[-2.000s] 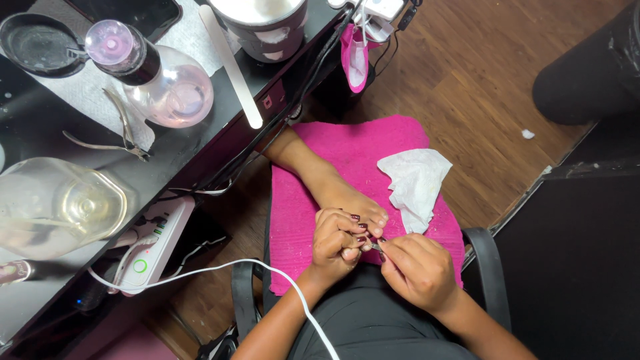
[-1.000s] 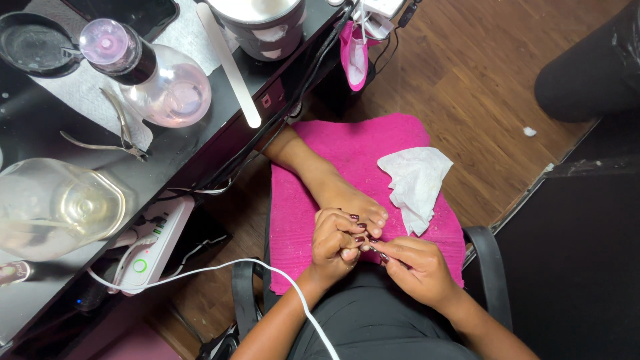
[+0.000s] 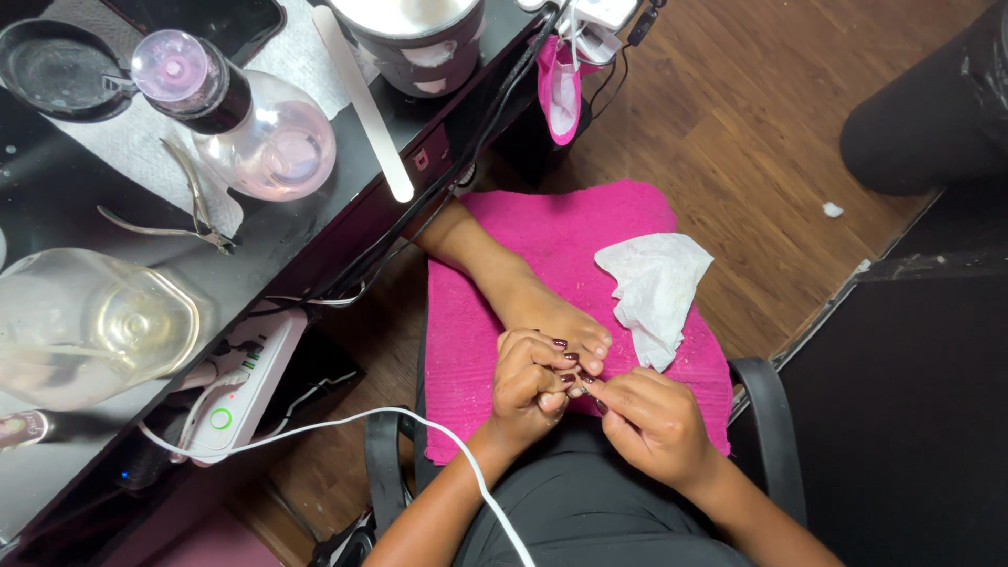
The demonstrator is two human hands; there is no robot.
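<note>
Another person's bare foot [image 3: 543, 307] rests on a pink towel [image 3: 551, 228] over my lap, its toes toward me. My left hand [image 3: 531, 382] is closed around the toes on the near side of the foot and holds them. At the same toes, my right hand [image 3: 657, 421] pinches a small thing between thumb and finger; it is mostly hidden, so its kind cannot be told. The fingertips of both hands nearly meet, and both hands have dark red nails. A crumpled white tissue [image 3: 657, 291] lies on the towel just above my right hand.
At the left, a black table [image 3: 303, 228] bears metal nippers [image 3: 197, 209], a pump bottle [image 3: 276, 150], a clear bottle [image 3: 94, 327], a white nail file [image 3: 366, 110] and a tub [image 3: 425, 55]. A white cable [image 3: 354, 421] crosses over my left forearm from a power strip [image 3: 244, 394]. Chair armrests flank me.
My right hand's fingers have shifted slightly at the toes. My left hand keeps its hold on them, and the foot and tissue have not plainly moved.
</note>
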